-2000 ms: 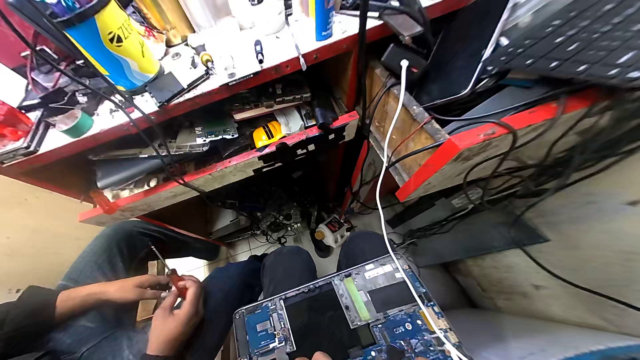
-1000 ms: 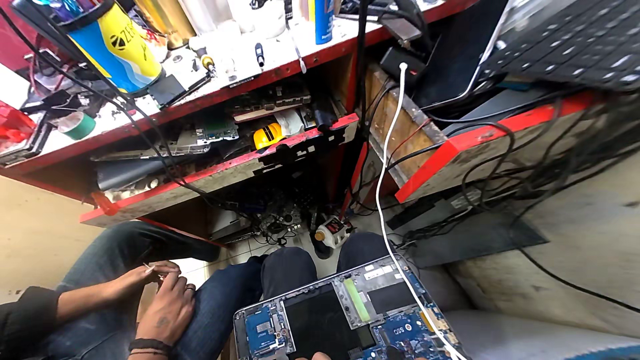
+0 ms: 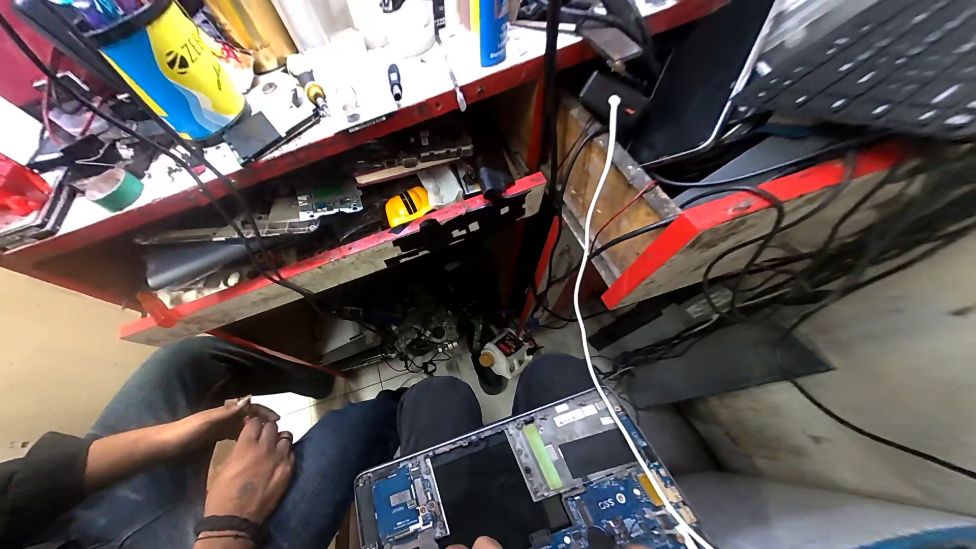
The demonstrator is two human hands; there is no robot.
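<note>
An opened laptop chassis [image 3: 534,457] with blue circuit boards [image 3: 602,507] and a black battery area rests across my lap. At the bottom edge of the head view, a few fingertips of one hand [image 3: 482,543] touch the dark part of the chassis; they look like my left hand's, and the rest is cut off. A small bit of skin at the bottom, right of the dark part, may belong to my right hand, but it is too cropped to tell. A white cable [image 3: 583,305] runs from a black adapter [image 3: 614,95] down over the chassis.
A seated person's hands [image 3: 252,450] are at left, close together. Ahead is a red-edged workbench [image 3: 427,107] with open drawers of boards and a yellow tape measure [image 3: 408,206]. A laptop keyboard [image 3: 877,61] and hanging black cables are at right. A white bottle [image 3: 505,354] stands on the floor.
The other person's hands have shifted; the red-handled tool seen in them two seconds ago no longer shows. The chassis and the fingertips on it stay about where they were.
</note>
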